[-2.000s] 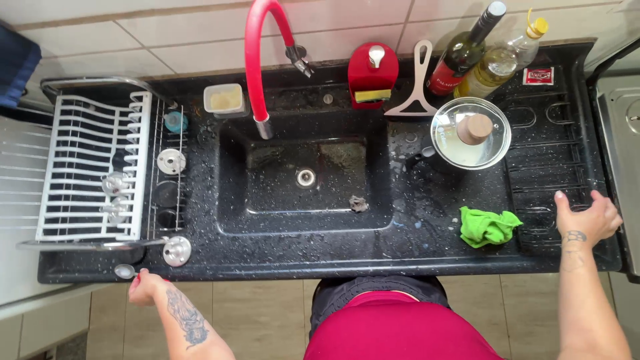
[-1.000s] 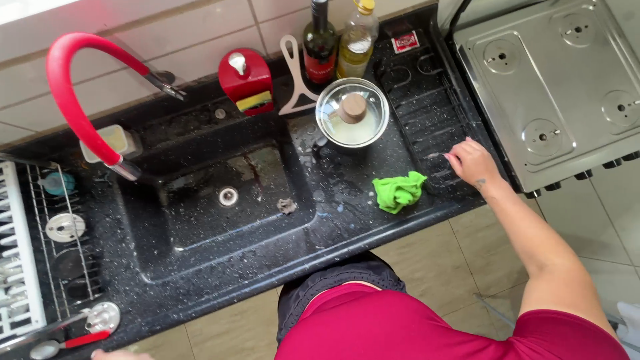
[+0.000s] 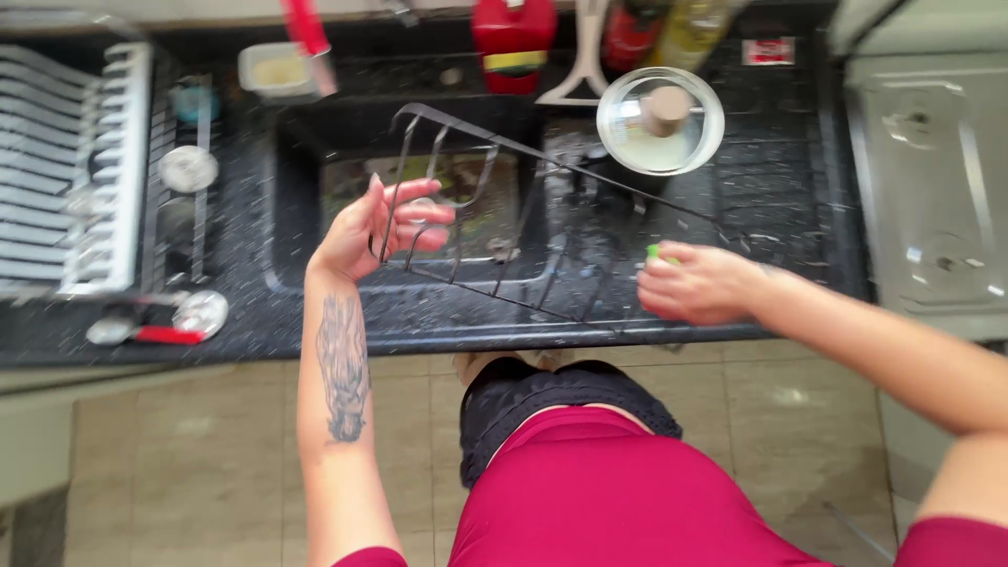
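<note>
A black metal stove grate [image 3: 504, 291] is raised over the sink and the counter's front, tilted. My left hand [image 3: 394, 220] is at its left end, with the wire against the palm and the fingers spread over the sink [image 3: 295, 268]. At the grate's right side is my right hand [image 3: 681, 283], its fingers closed on the green cloth, of which only a bit [image 3: 653, 251] shows. Whether this hand also touches the grate cannot be told. A glass-lidded pot [image 3: 610, 118] stands behind my right hand.
A white dish rack [image 3: 118, 173] stands left, with a red-handled utensil [image 3: 169, 335] before it. Behind the sink are a plastic tub [image 3: 252, 71], the red faucet [image 3: 303, 31], a red soap dispenser [image 3: 512, 39], a squeegee [image 3: 589, 47] and bottles [image 3: 689, 35]. A stovetop [image 3: 937, 197] adjoins at right.
The grate, which lay on the counter's right part, is now lifted over the sink with my left hand at it. My right hand has taken up the green cloth from the counter.
</note>
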